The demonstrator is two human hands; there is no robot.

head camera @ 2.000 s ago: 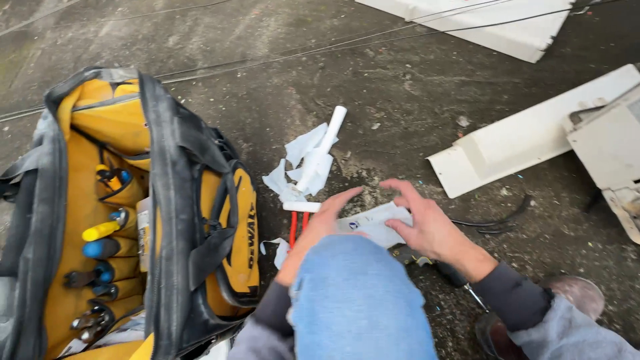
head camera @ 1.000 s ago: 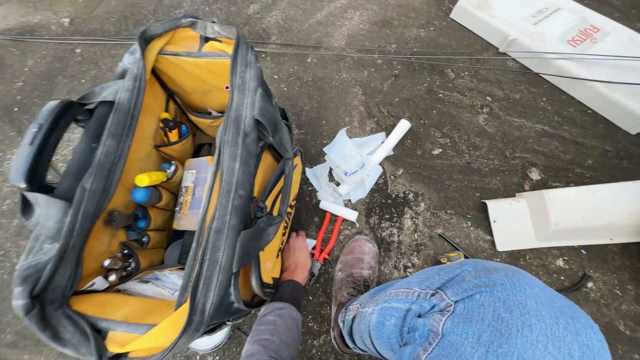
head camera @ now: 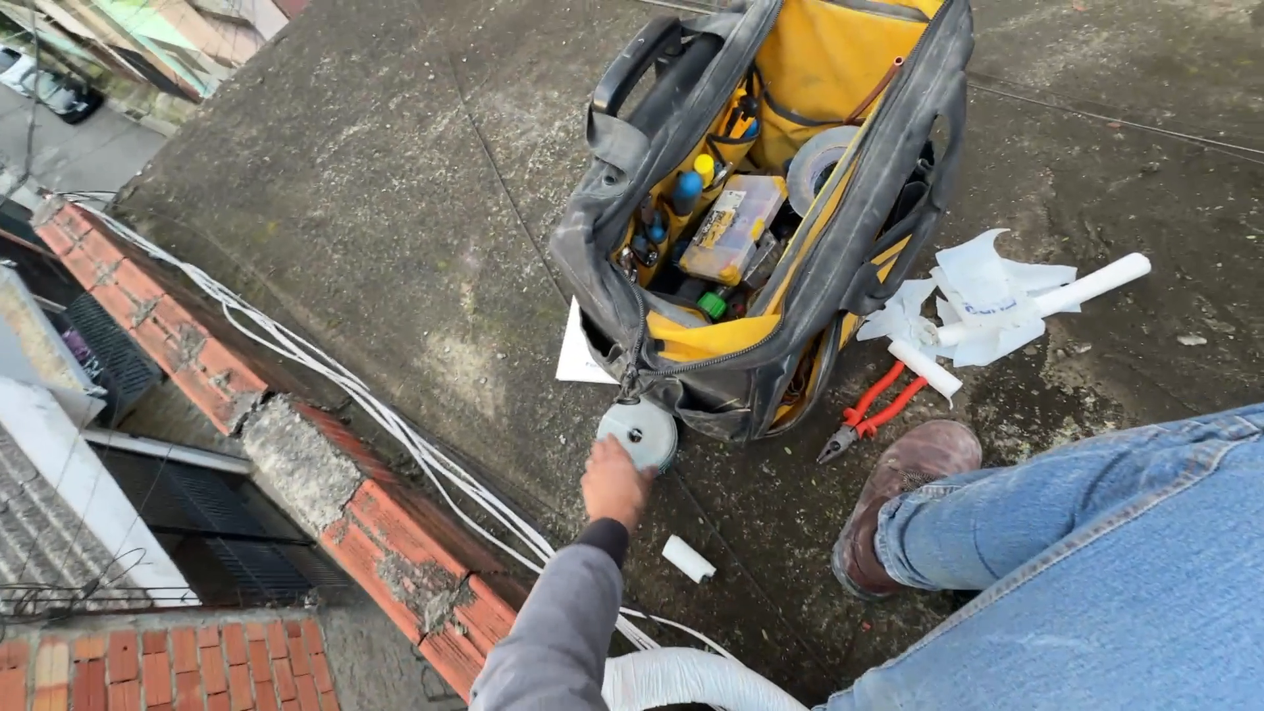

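Note:
My left hand [head camera: 614, 486] reaches down to a round grey-white roll of tape [head camera: 638, 435] beside the tool bag, its fingers at the roll's lower left edge; whether they grip it is hard to tell. The black and yellow tool bag [head camera: 726, 400] stands unzipped, with screwdrivers, a clear plastic case [head camera: 733, 229] and another roll [head camera: 820, 170] inside. Pliers with red handles [head camera: 869, 410] lie right of the bag, touching a short white tube piece [head camera: 925, 371]. Beyond them a longer white tube [head camera: 1096, 286] rests with torn white wrapping [head camera: 978, 281]. My right hand is out of view.
A low broken brick wall [head camera: 188, 341] edges the roof at the left, with a drop to a street beyond. White cables [head camera: 395, 425] run along it. A white wrapped pipe [head camera: 691, 679] and a small white tube piece [head camera: 688, 558] lie near my arm. My boot [head camera: 913, 484] is beside the pliers.
The view has swung left to the wall. My left hand has moved from the bag's pliers side to the roll at its near end. Two seconds ago both hands held a white packet or sheet.

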